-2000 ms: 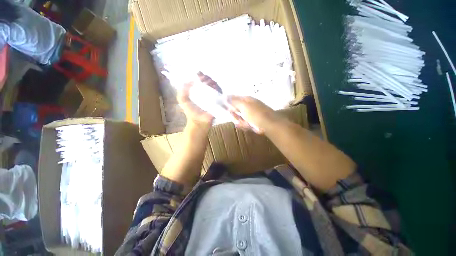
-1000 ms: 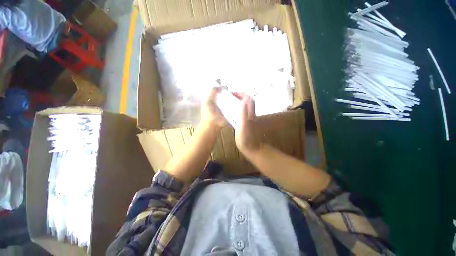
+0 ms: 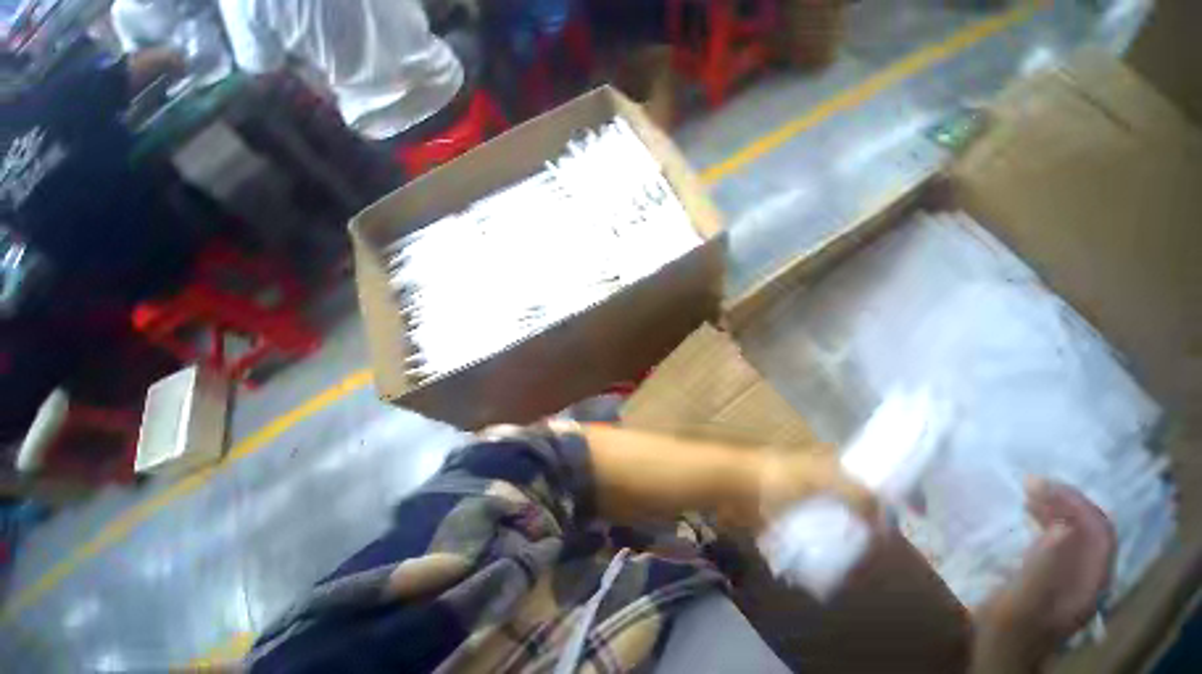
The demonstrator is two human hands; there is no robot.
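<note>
My left hand (image 3: 811, 485) is blurred. It is closed around a bundle of white sticks (image 3: 820, 546), whose ends show on both sides of the fist, above the near flap of the main carton. My right hand (image 3: 1070, 560) is over the right part of the main carton, with its fingers curled and apart; no sticks show in it. The main carton (image 3: 844, 270) is at the right, nearly full of white sticks (image 3: 989, 356) under a film-like glare. The second carton (image 3: 554, 375) stands left of it, with rows of white sticks (image 3: 527, 270) inside.
A brown carton flap (image 3: 718, 395) sticks out between the two cartons. A yellow floor line (image 3: 870, 86) runs behind them. Red stools (image 3: 231, 316) and a small pale box (image 3: 185, 421) stand at the left. Other people in white (image 3: 363, 59) and dark clothing (image 3: 79, 198) are at the upper left.
The view has swung left, so the second carton is now central and the bench pile is out of view. My hands have moved apart, with the bundle now in my left hand.
</note>
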